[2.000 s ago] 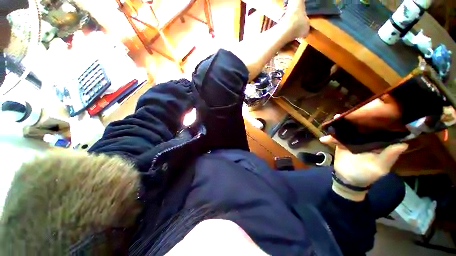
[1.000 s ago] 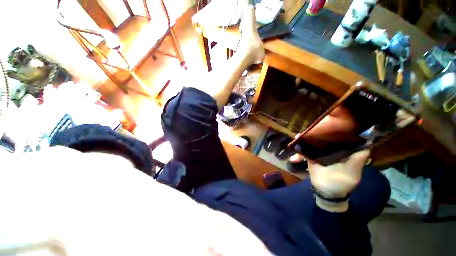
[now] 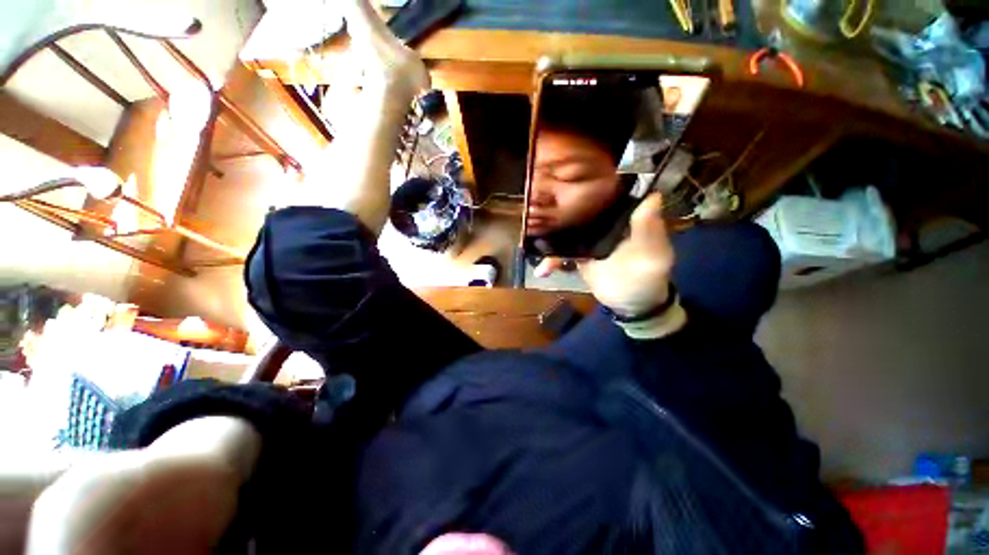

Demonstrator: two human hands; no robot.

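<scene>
A glossy black smartphone (image 3: 577, 179) with a thin gold-brown rim stands nearly upright above my lap, its screen towards me and showing part of a face. My right hand (image 3: 634, 266) holds it at its lower edge, with the thumb on the right side and fingertips at the bottom left. A thin dark band circles that wrist. My left hand (image 3: 146, 477) is a large, pale, blurred shape at the lower left, partly cut off by the picture's edge. Its fingers and anything in them cannot be made out.
My raised knee (image 3: 315, 276) and bare shin lie left of the phone. Behind is a wooden desk (image 3: 483, 44) with tools and an orange-handled tool (image 3: 775, 67). Wooden chairs (image 3: 136, 141) stand left, a calculator (image 3: 87, 412) lies lower left, and a white box (image 3: 824, 233) is right.
The view has turned, and the phone appears further left and more upright, still in my right hand. The pale shape at the lower left covers less of the view than one second ago.
</scene>
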